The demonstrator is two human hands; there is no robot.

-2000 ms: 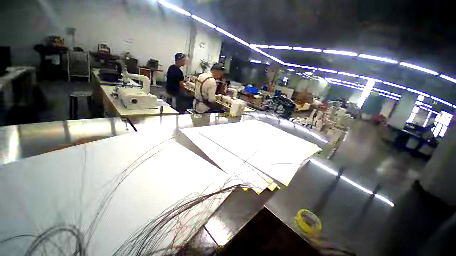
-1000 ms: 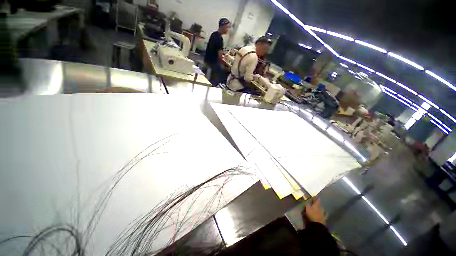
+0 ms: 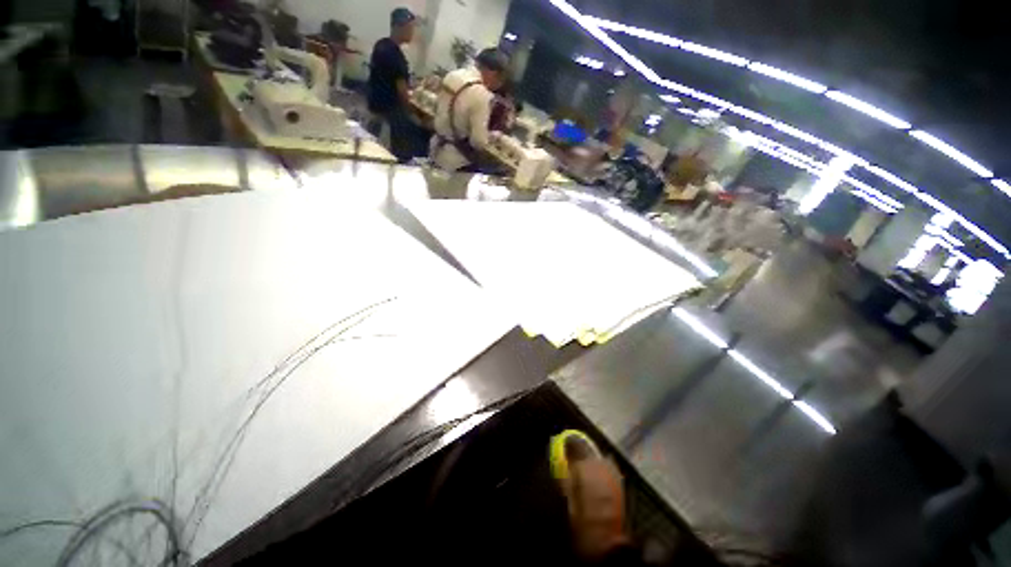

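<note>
A very large white sheet (image 3: 244,321) covers the left and middle of the metal-topped table. Overlapped white sheets (image 3: 565,255) lie to its right, with small yellow tape pieces (image 3: 588,336) at their near corners. My right hand (image 3: 596,504) is at the lower right, blurred, with its fingers on the yellow tape roll (image 3: 560,452), over the dark area beside the table edge. Its fingertips are partly hidden by the roll. My left hand is not in the picture. Thin dark strands cross the lower left.
The grey metal tabletop (image 3: 676,388) reflects strip lights. A dark recess (image 3: 477,498) lies at the near side. Beyond the table are a white sewing machine (image 3: 294,111) and two people, one in dark clothes (image 3: 390,83), one in a light top (image 3: 466,111). Cluttered work lies farther right.
My right hand has moved from the sheet corners down towards the near edge and taken hold of the tape roll, which lay on the table earlier. The camera view has shifted.
</note>
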